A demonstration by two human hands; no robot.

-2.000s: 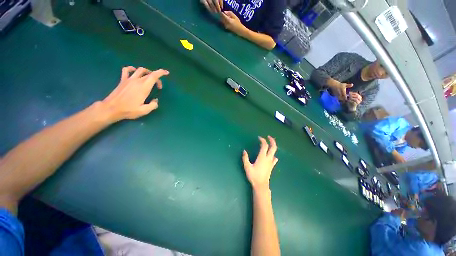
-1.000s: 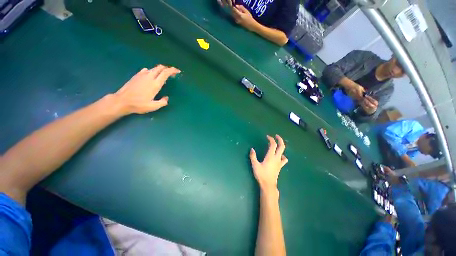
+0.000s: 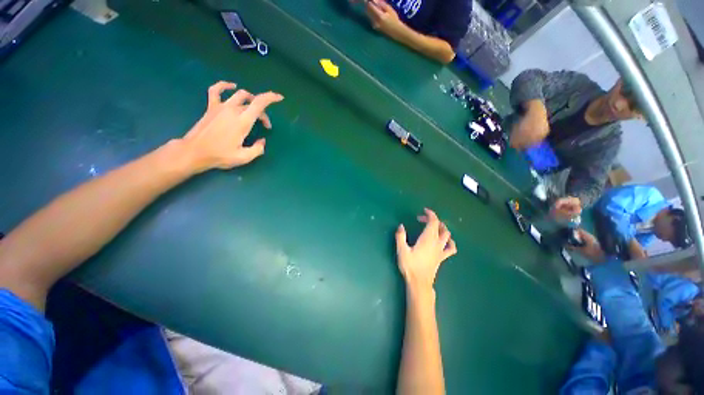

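My left hand [image 3: 228,129] is over the green bench at left of centre, fingers spread, holding nothing. My right hand [image 3: 424,251] is over the bench right of centre, fingers curled but apart, empty. Beyond them lie a dark phone unit with grey screen and orange spot [image 3: 404,136] and a unit with a bright white rectangle [image 3: 473,186]. At the upper left lies a dark unit with a grey screen [image 3: 238,31], beside a small pale ring-shaped part [image 3: 262,48]. Neither hand touches a unit.
A yellow scrap [image 3: 330,67] lies on the green conveyor belt [image 3: 355,96]. Across it are piled units [image 3: 487,133], a blue container [image 3: 543,156] and several seated people. A parts tray [image 3: 593,302] is at far right, partly behind a blue sleeve. A metal frame curves at upper right.
The view has shifted, so the bench and units appear farther right. Both my hands stay empty. Across the belt, the person in grey has lowered an arm toward the units; a blue sleeve now reaches over the tray.
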